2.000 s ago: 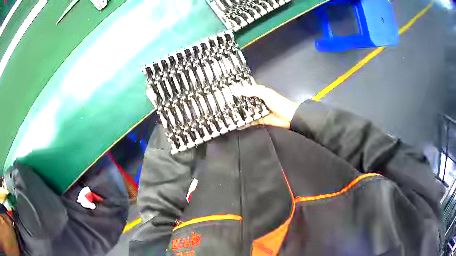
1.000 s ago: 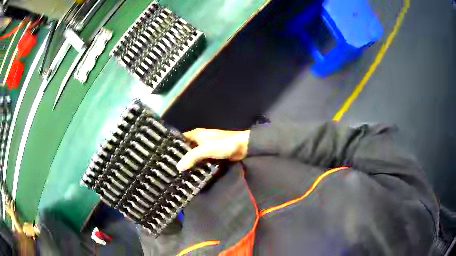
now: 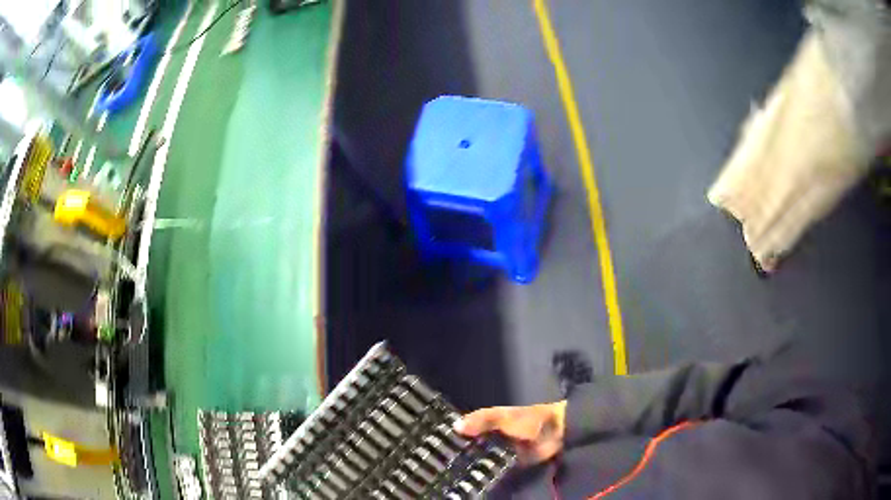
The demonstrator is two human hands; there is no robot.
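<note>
My right hand [image 3: 518, 432] comes in from the lower right in a dark sleeve and grips the right side of a stacked assembly [image 3: 386, 439]. The block has ribbed silver and black rows, is tilted, and is cut off by the bottom edge. It is held at the bench's front edge. A second stacked assembly [image 3: 233, 441] shows at the bench, partly hidden behind the held one. Whether they touch is unclear. My left hand is not in view.
The green bench mat [image 3: 269, 215] runs up the left. A blue stool [image 3: 474, 166] stands on the grey floor beside a yellow line [image 3: 586, 186]. A blurred beige shape [image 3: 796, 146] is at the upper right. Yellow items [image 3: 88, 213] lie far left.
The view has swung, bringing the stool to the middle. The held assembly and my right hand now sit lower in the picture. The grip remains.
</note>
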